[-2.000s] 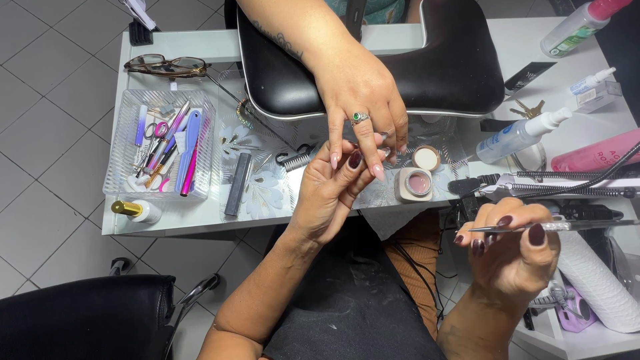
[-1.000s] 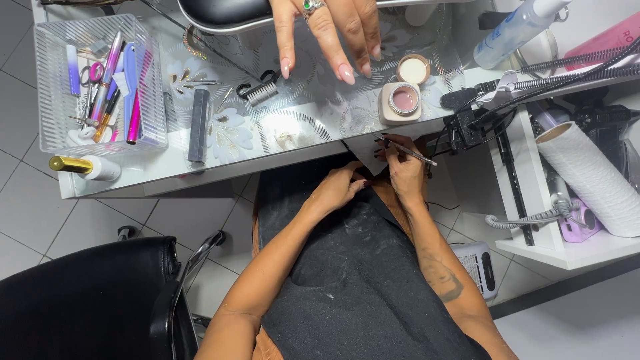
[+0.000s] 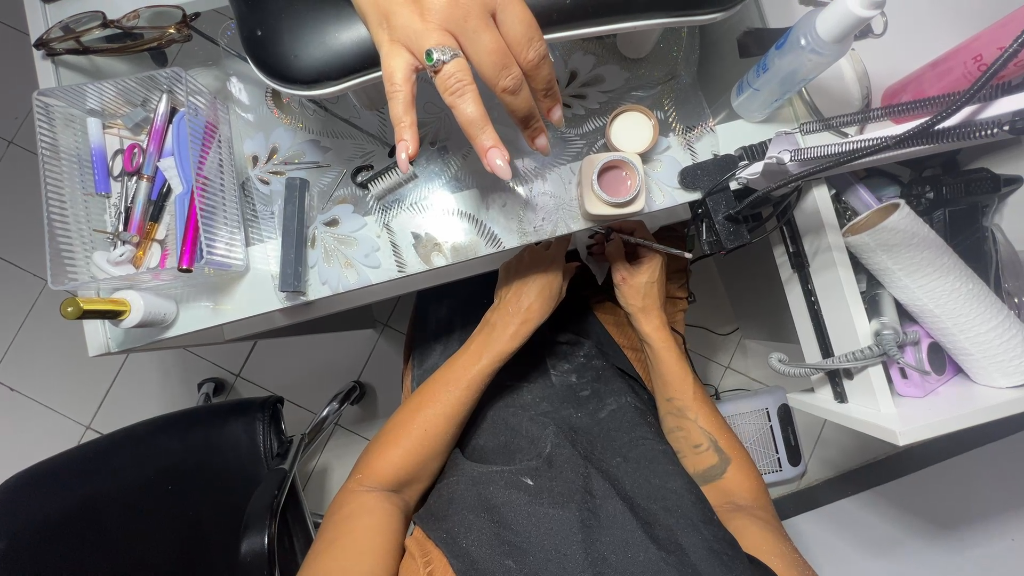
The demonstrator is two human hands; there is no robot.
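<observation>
My right hand (image 3: pixel 638 276) is closed around a slim brush-like tool (image 3: pixel 656 246), just below the table edge, beside a bit of white tissue or wipe (image 3: pixel 594 262). Close to it on the left is my left hand (image 3: pixel 532 284), its fingertips hidden under the edge, so its grip is unclear. Above them, an open jar of pink gel (image 3: pixel 616 181) stands on the table, its lid (image 3: pixel 632 130) lying behind it. Another person's hand (image 3: pixel 472 76), with a green-stoned ring, reaches over the table from the black armrest, fingers spread.
A clear plastic basket (image 3: pixel 224 240) of tools, a gold-capped bottle (image 3: pixel 120 309), a dark grey nail file or block (image 3: pixel 294 234) and a small brush (image 3: pixel 392 182) are on the left. Eyeglasses (image 3: pixel 116 30) lie behind. At right are a lamp arm (image 3: pixel 880 140), bottles and a paper roll (image 3: pixel 944 288).
Two seconds ago my left hand held a finger of the other person's hand and my right hand held the tool out at the right. Both my hands are now together below the table edge.
</observation>
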